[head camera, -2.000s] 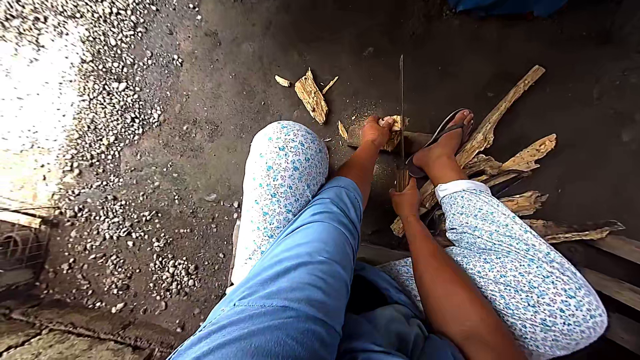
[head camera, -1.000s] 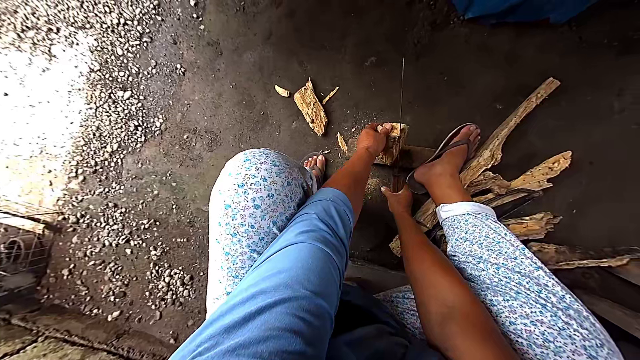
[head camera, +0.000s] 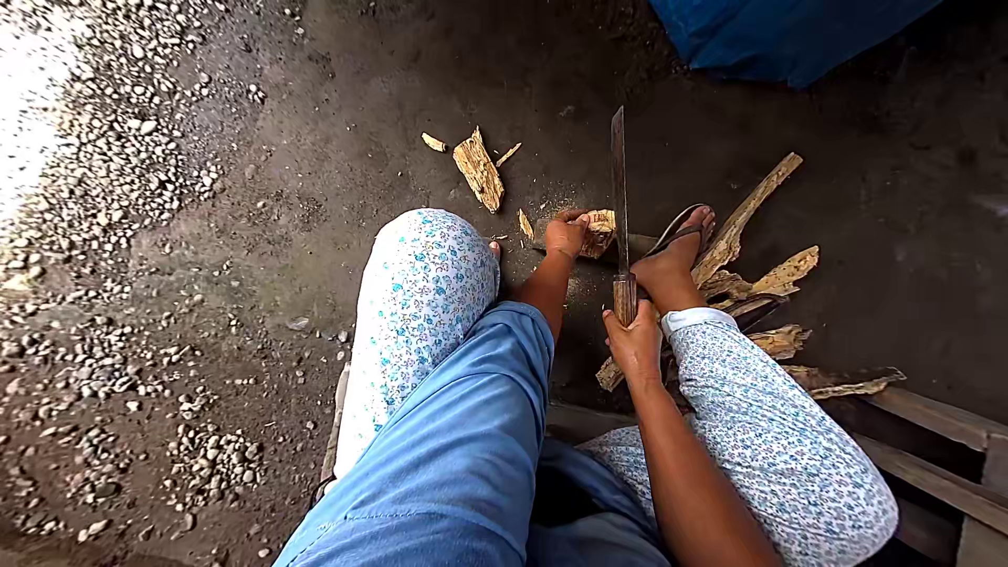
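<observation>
My right hand (head camera: 635, 337) is closed around the wooden handle of a machete (head camera: 620, 189), whose long dark blade points away from me. Just left of the blade, my left hand (head camera: 567, 235) grips a short piece of wood (head camera: 600, 231) by its near left side. That piece rests on or against a darker wooden block (head camera: 543, 235) on the ground; the exact contact is hidden. A split chunk of wood (head camera: 479, 170) lies beyond my left hand, with small chips around it.
Long pieces of split wood (head camera: 744, 213) lie beside and behind my sandaled foot (head camera: 679, 244). Wooden slats (head camera: 929, 417) are at the lower right, a blue tarp (head camera: 787, 35) at the top, and gravel (head camera: 118, 173) spreads over the left ground.
The machete blade, seen as a thin line before, now shows more of its flat side. My left hand stays on the wood piece.
</observation>
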